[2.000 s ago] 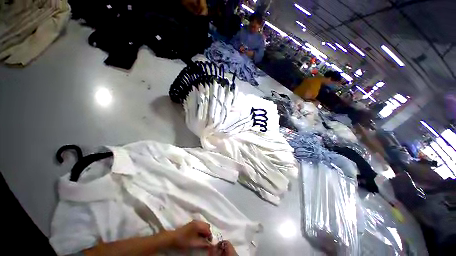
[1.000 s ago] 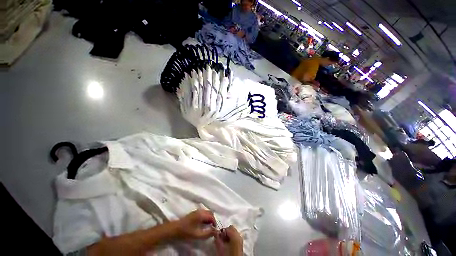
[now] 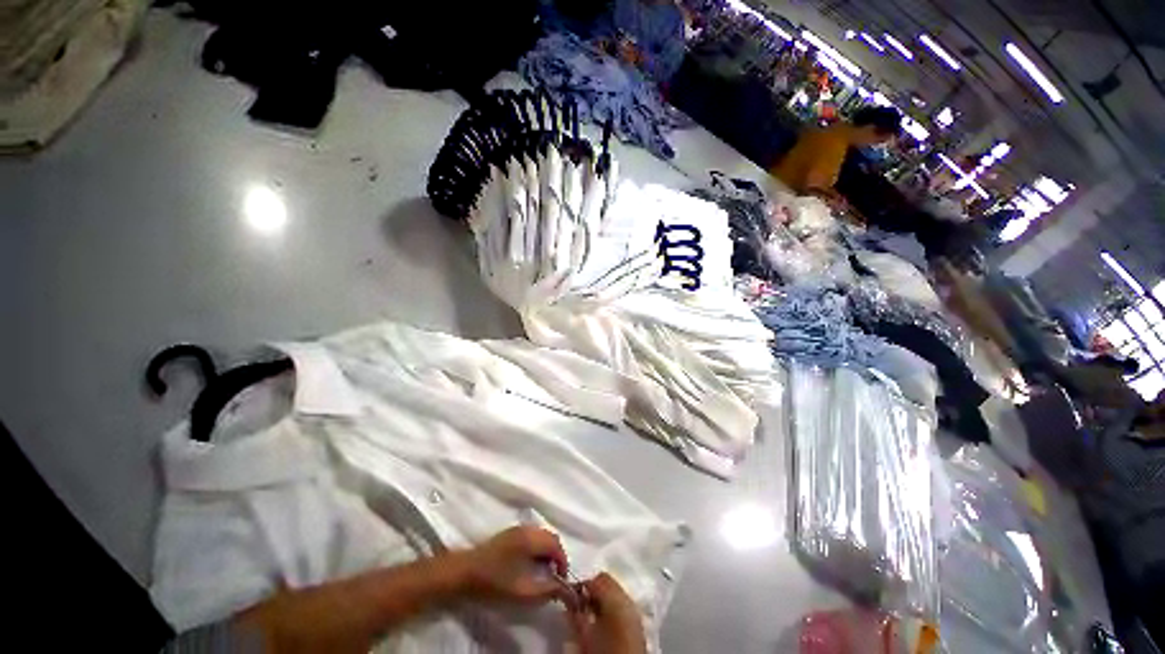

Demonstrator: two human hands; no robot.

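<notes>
A white shirt (image 3: pixel 486 447) lies spread on the pale table (image 3: pixel 102 294), its collar (image 3: pixel 326 381) at the left around a black hanger (image 3: pixel 205 396). My left hand (image 3: pixel 521 562) reaches in from the lower left and pinches the front placket near the hem. My right hand (image 3: pixel 611 616), partly cut off by the bottom edge, grips the same spot, fingertips close to the left ones. A small silvery glint shows between the fingers; I cannot tell if it is a tool. The fingers hide the pinched cloth.
Hung white shirts (image 3: pixel 549 230) with black hooks lie beyond the shirt. Clear polybags (image 3: pixel 862 473) lie right, a pink bottle (image 3: pixel 843 632) at the bottom edge. Black garments (image 3: pixel 434 45), blue garments (image 3: pixel 594 83) and beige garments (image 3: pixel 64 64) lie farther off. A person in yellow (image 3: pixel 818 156) is beyond.
The view has shifted slightly. The pink bottle has come into view at the bottom. Both hands stay together at the placket, and more of the right hand shows than at first.
</notes>
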